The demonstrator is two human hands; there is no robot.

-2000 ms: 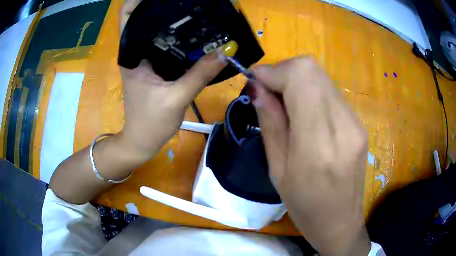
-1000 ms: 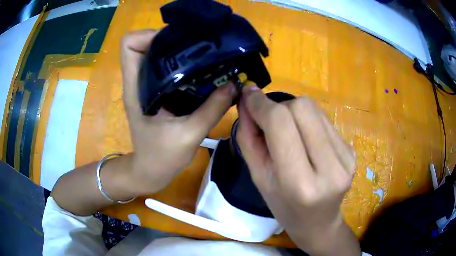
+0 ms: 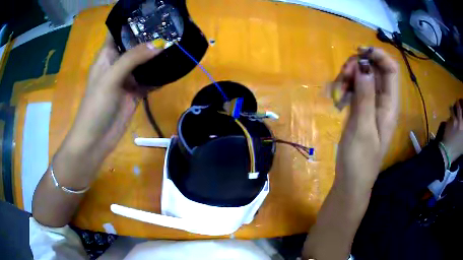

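Note:
My left hand (image 3: 114, 81) holds the black head shell (image 3: 172, 66) at the upper left, open side up, with a circuit board (image 3: 152, 23) showing inside. My left thumb rests at the board's edge. A blue wire (image 3: 200, 66) runs from the board to the camera body (image 3: 203, 218). The white body with its black inner housing (image 3: 216, 172) lies on the bench, two white antennas (image 3: 147, 215) pointing left. Several leads with small plugs (image 3: 253, 175) hang out of the housing. My right hand (image 3: 368, 96) is raised at the right, apart from the body, blurred; whether its fingers hold something is unclear.
The bench (image 3: 294, 198) is orange-yellow. A black cable (image 3: 151, 119) lies behind the left antenna. Another person's arm (image 3: 449, 139) with dark clothing is at the right edge, beside a thin black cord (image 3: 414, 76). A white strip (image 3: 35, 147) lies at the left.
My right hand has moved away from the shell to the right. The shell has moved up and left and tilted, showing its board. The blue wire and the hanging leads are now visible.

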